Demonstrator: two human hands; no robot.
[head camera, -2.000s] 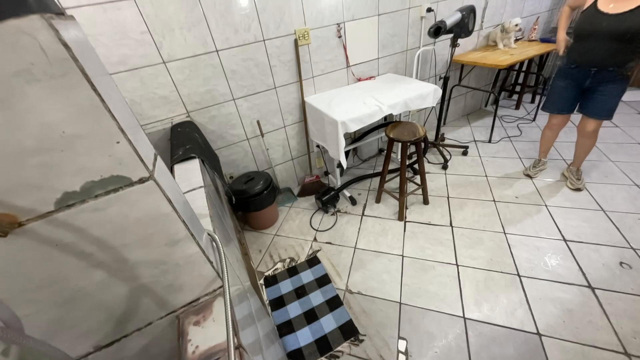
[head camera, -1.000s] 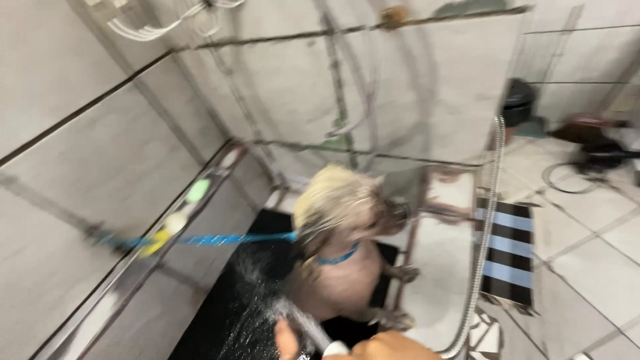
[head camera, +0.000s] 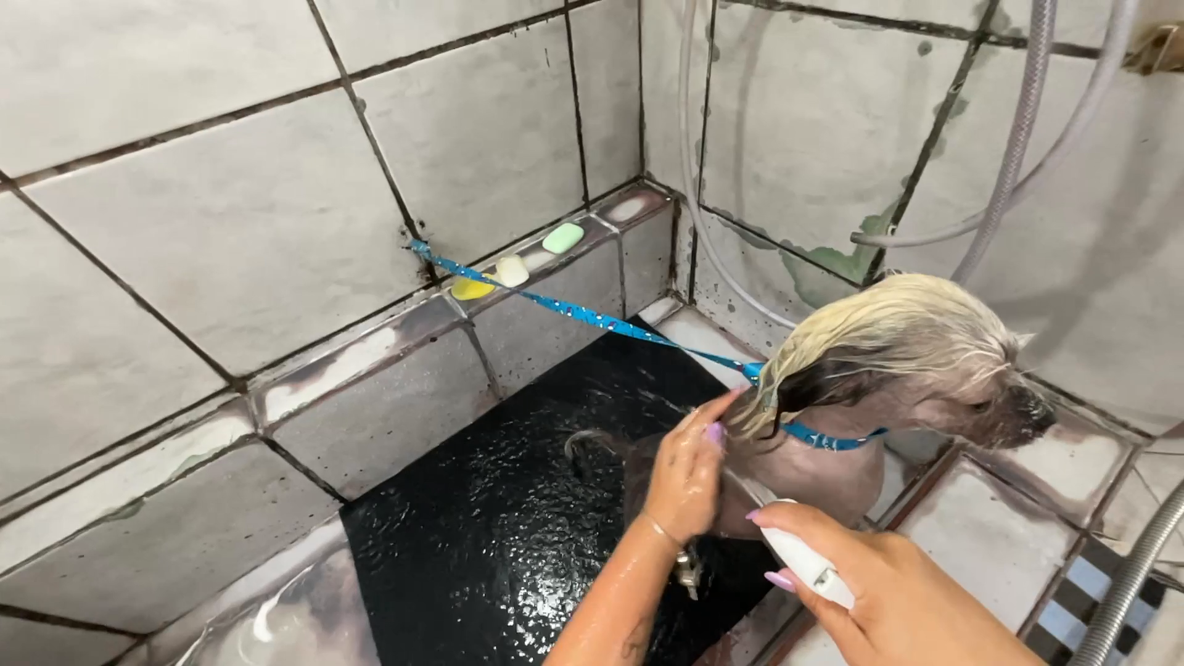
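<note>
A wet dog with a long pale mane (head camera: 888, 342) sits on a black mat (head camera: 462, 518) in a tiled tub, its head turned right. It wears a blue collar (head camera: 832, 438), and a patterned blue leash (head camera: 601, 319) runs from its neck to the left wall. My left hand (head camera: 689, 462) lies against the dog's back, fingers extended, below the leash. My right hand (head camera: 860, 583) grips a white handheld shower head (head camera: 805, 560), with water spraying toward the dog's body.
Green (head camera: 562, 238), white (head camera: 511, 270) and yellow soap bars (head camera: 473, 288) lie on the tiled ledge. Clear hoses (head camera: 1017, 139) hang along the back wall. A metal shower hose (head camera: 1133, 578) and a blue-black checked rug (head camera: 1082, 601) are at lower right, beyond the tub's tiled rim (head camera: 985, 527).
The view has swung from the room to the tub. My left hand now touches the dog's back, and the dog appears closer. Two seconds ago neither hand was clearly visible.
</note>
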